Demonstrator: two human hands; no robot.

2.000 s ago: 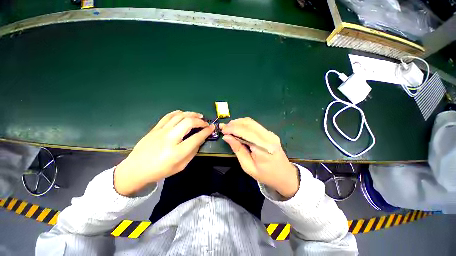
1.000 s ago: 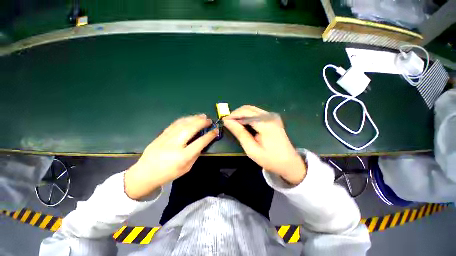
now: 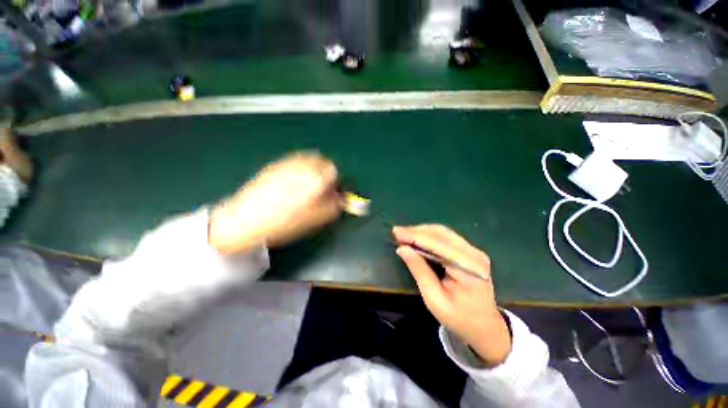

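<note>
My left hand (image 3: 279, 201) is blurred and raised over the dark green bench, its fingers curled. A small battery with yellow edges (image 3: 356, 204) shows just right of its fingertips. The black housing is hidden by the hand or lost in the blur, so its hold is only partly visible. My right hand (image 3: 451, 279) is lower and to the right, apart from the battery. It holds thin tweezers (image 3: 447, 260) like a pen, between thumb and fingers.
A white charger (image 3: 599, 175) with looped cord and a white power strip (image 3: 638, 141) lie at right. Beyond the pale metal rail (image 3: 359, 101) lie several small units, one at left (image 3: 183, 88). Plastic bags (image 3: 615, 44) are upper right. Another person's hand (image 3: 14, 155) shows at far left.
My hands have parted. The left has lifted away up and left with the battery beside its fingers; the right has moved down and right with the tweezers. The view has tilted up.
</note>
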